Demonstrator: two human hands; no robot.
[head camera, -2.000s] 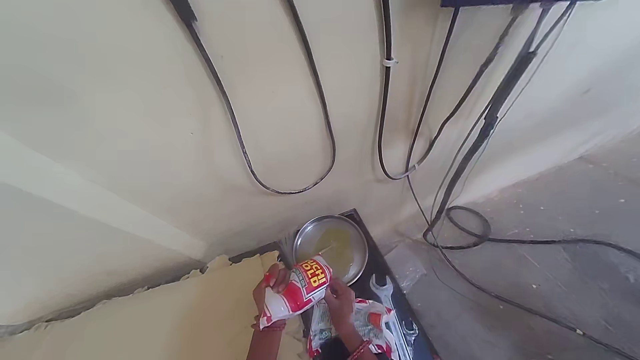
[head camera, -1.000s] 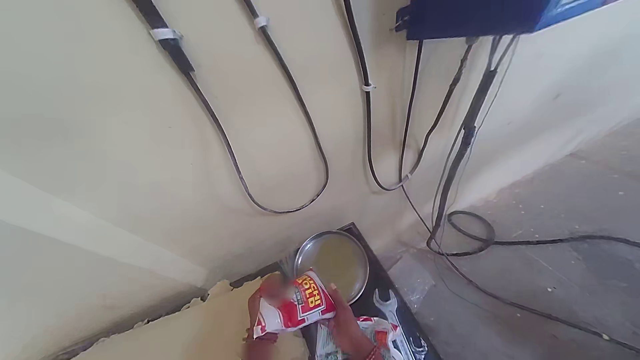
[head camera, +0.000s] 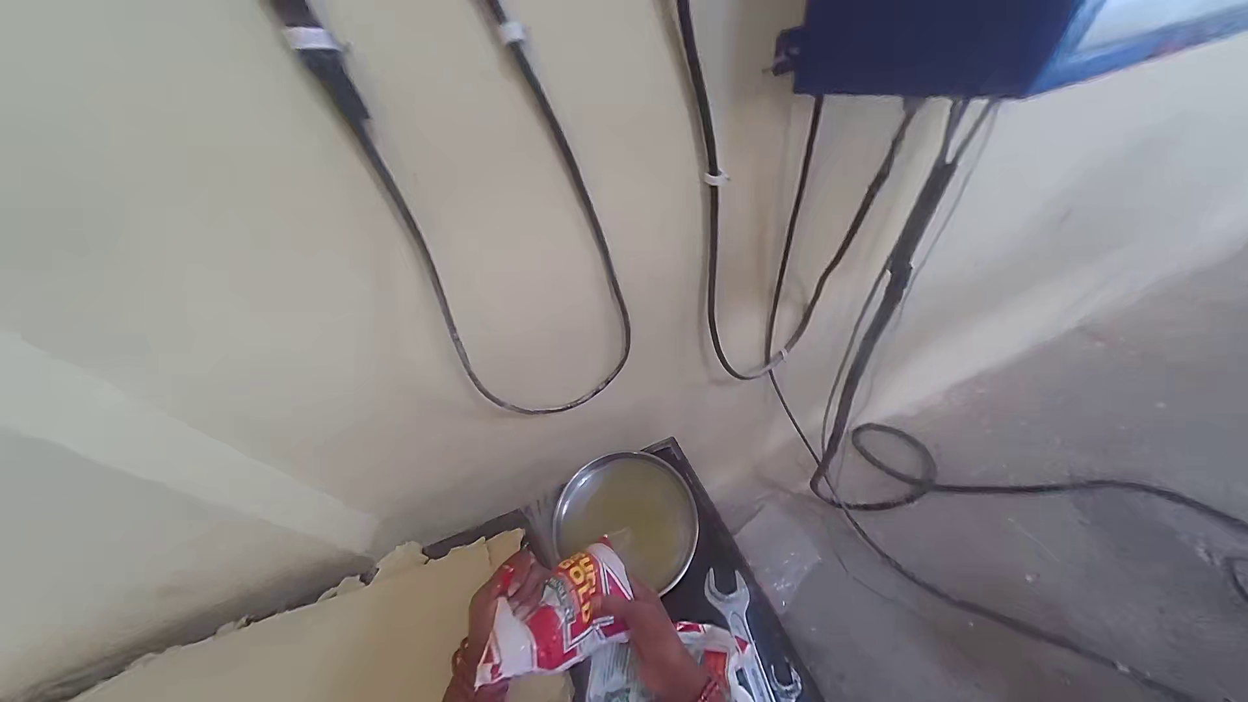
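Observation:
A red and white printed plastic pouch is held between both hands, tilted toward a round steel plate. My left hand grips the pouch on its left side, and my right hand holds it on the right. The pouch's upper end lies over the plate's near rim. Yellowish liquid covers the plate's bottom. Another red and white plastic packet lies beneath my right wrist, partly hidden. Beside it, right of the plate, rests an open-end wrench.
The dark surface under the plate meets the wall. Cardboard with a torn edge spreads at the lower left. A second wrench end shows near the bottom. Black cables hang from a blue box and trail across the floor.
Both hands keep hold of the pouch over the plate's near side. The view has shifted, bringing more of the blue box into sight. The liquid covers more of the plate than two seconds ago.

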